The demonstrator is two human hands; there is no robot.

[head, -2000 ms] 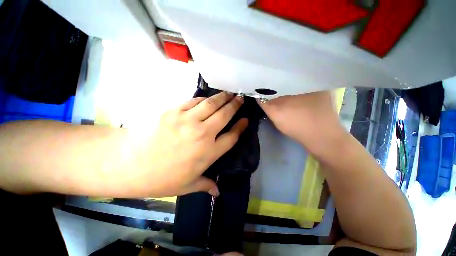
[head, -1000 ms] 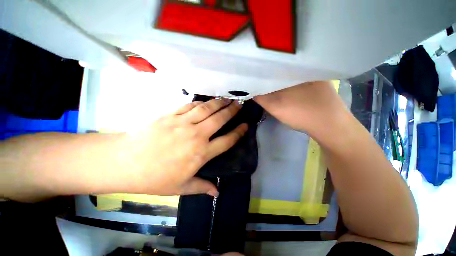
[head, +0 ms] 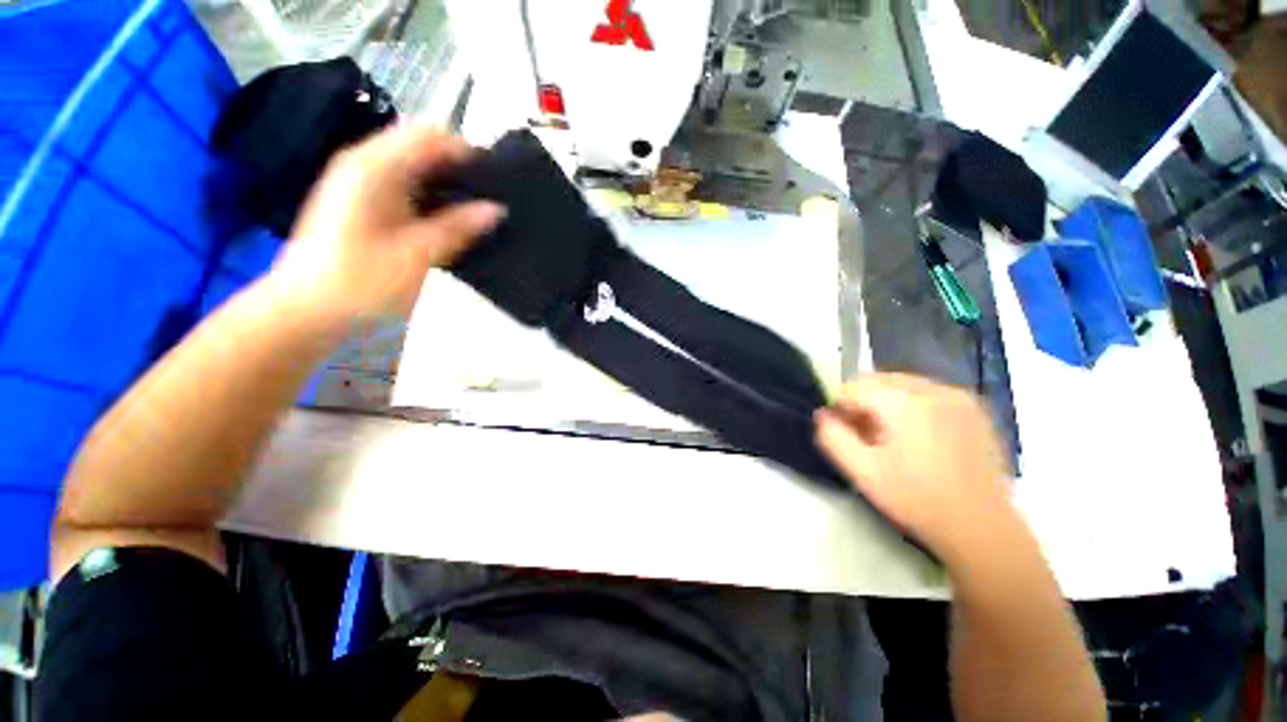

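Observation:
A black zipper panel (head: 692,346) is stretched slantwise above the machine table, with a silver zipper line along it and a ring pull near its upper left part. My left hand (head: 381,212) grips the wide black flap end at upper left. My right hand (head: 903,444) grips the narrow end at lower right. The sewing machine head (head: 628,78) with a red logo stands behind, its presser foot area (head: 666,191) above the pale work plate (head: 741,275). The panel hides part of the plate.
A large blue bin (head: 106,212) is at left, a black bundle (head: 304,127) beside it. At right are green-handled snips (head: 950,282), small blue bins (head: 1076,299), a black cloth item (head: 992,186) and a screen (head: 1136,92).
The view has moved back from the machine head. Both hands have left the needle area and now hold the panel up, stretched between them, nearer to me.

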